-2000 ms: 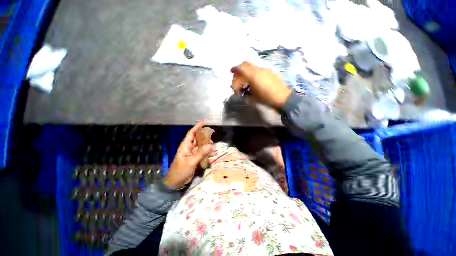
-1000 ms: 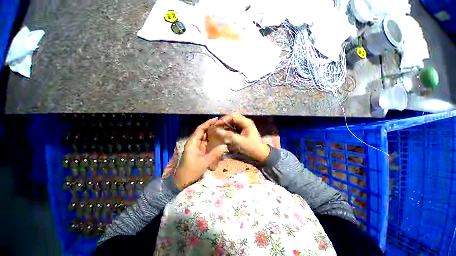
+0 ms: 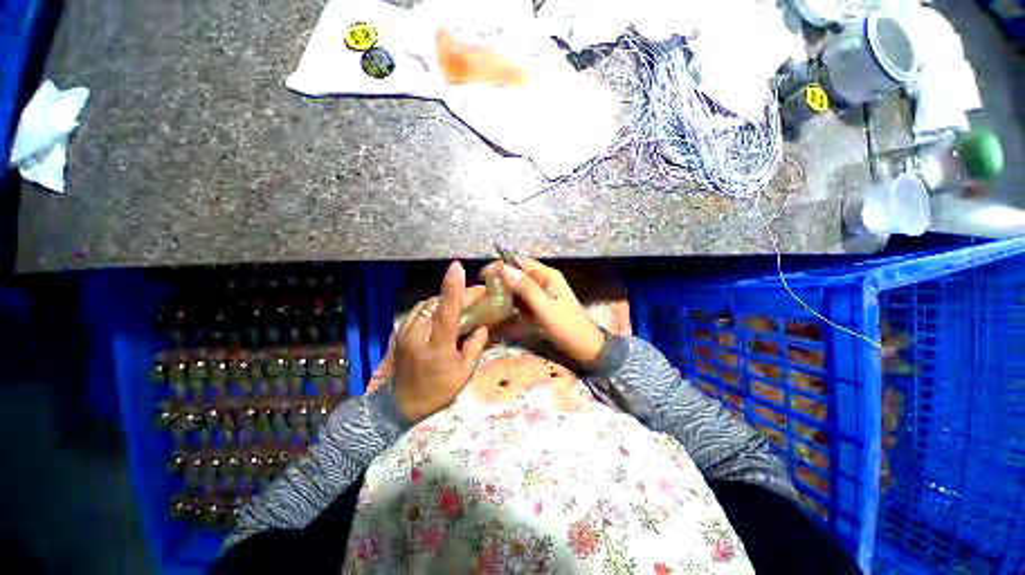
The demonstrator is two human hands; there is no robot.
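A translucent brown-green moulded piece (image 3: 490, 306) is held between my two hands, just below the bench's front edge. My left hand (image 3: 436, 348) holds it from the left, with the index finger pointing up. My right hand (image 3: 551, 311) is at the piece's upper right end. It holds a slim dark tool (image 3: 506, 256) between thumb and fingers, with one end pointing up and left. The fingers hide part of the piece and of the tool.
The speckled bench (image 3: 247, 157) bears white sheets (image 3: 551, 112), a cord hank (image 3: 719, 146), yellow and dark discs (image 3: 360, 36), cups (image 3: 896, 206) and a crumpled wipe (image 3: 47, 135). A blue crate (image 3: 141, 449) with rows of pieces stands lower left; another (image 3: 860, 404) stands right.
My right hand has come from over the bench to my left hand. Since the last earlier frame, the piece and the slim tool have come into clearer view and my left index finger has lifted.
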